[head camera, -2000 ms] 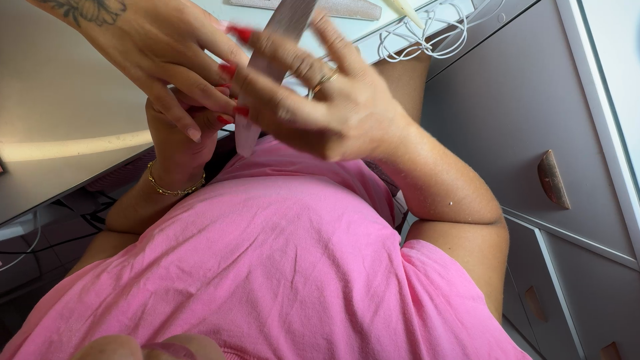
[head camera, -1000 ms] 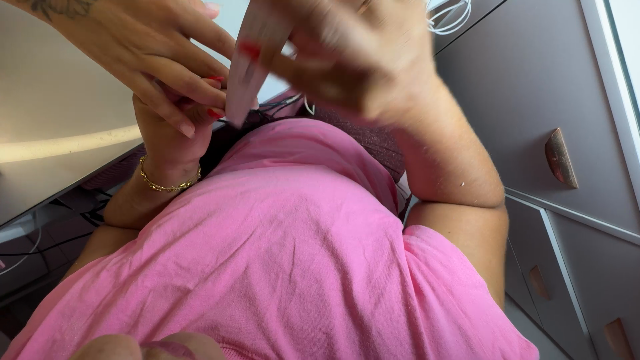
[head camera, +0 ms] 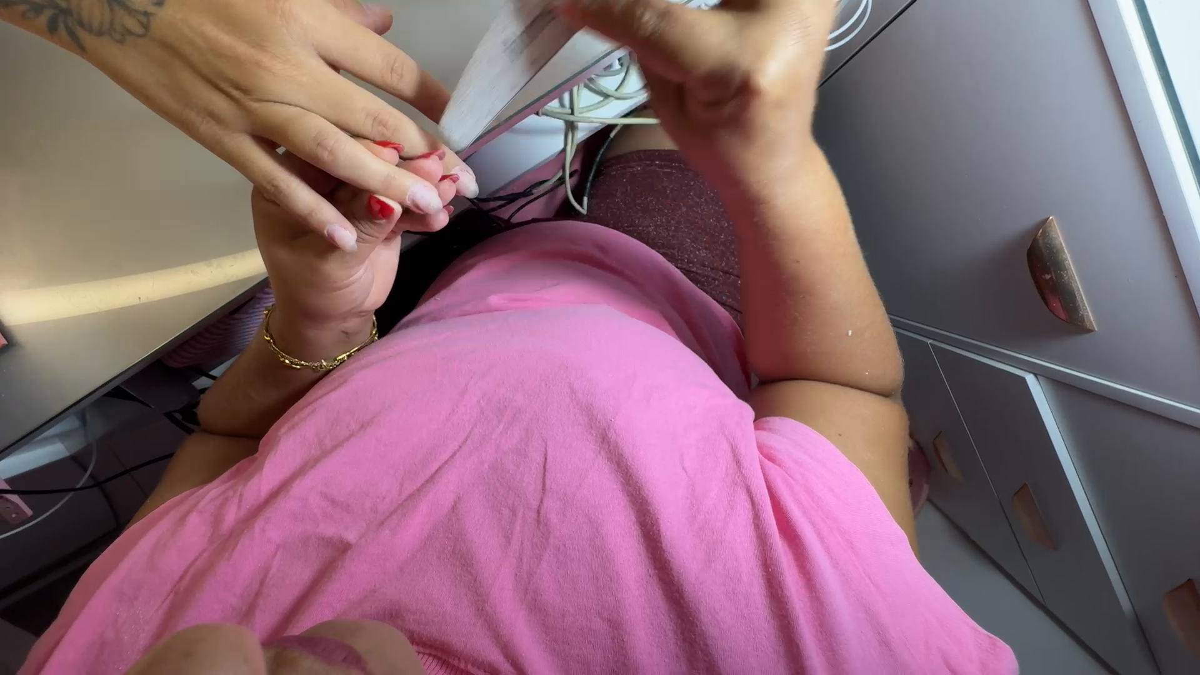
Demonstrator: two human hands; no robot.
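Note:
My left hand (head camera: 347, 248), palm up with red nails and a gold bracelet (head camera: 319, 361) at its wrist, holds the fingers of another person's hand (head camera: 291, 112) from below. That hand has a tattoo near the wrist and pale, whitish nails. In my right hand (head camera: 722, 70), at the top of the view, is a pale nail file (head camera: 497, 80), blurred, its rounded end close to the other person's fingertips. Whether the file touches a nail I cannot tell. The tips of my right fingers are partly cut off by the frame.
A glossy table (head camera: 122, 206) lies at the left, a curved light reflected in it. White cables (head camera: 572, 141) and black ones hang by its edge. Grey drawers (head camera: 937, 178) with metal handles stand at the right. My pink shirt fills the lower middle.
The nail file has changed its tilt and now slants further to the right at its upper end. My left hand still holds the other person's fingers.

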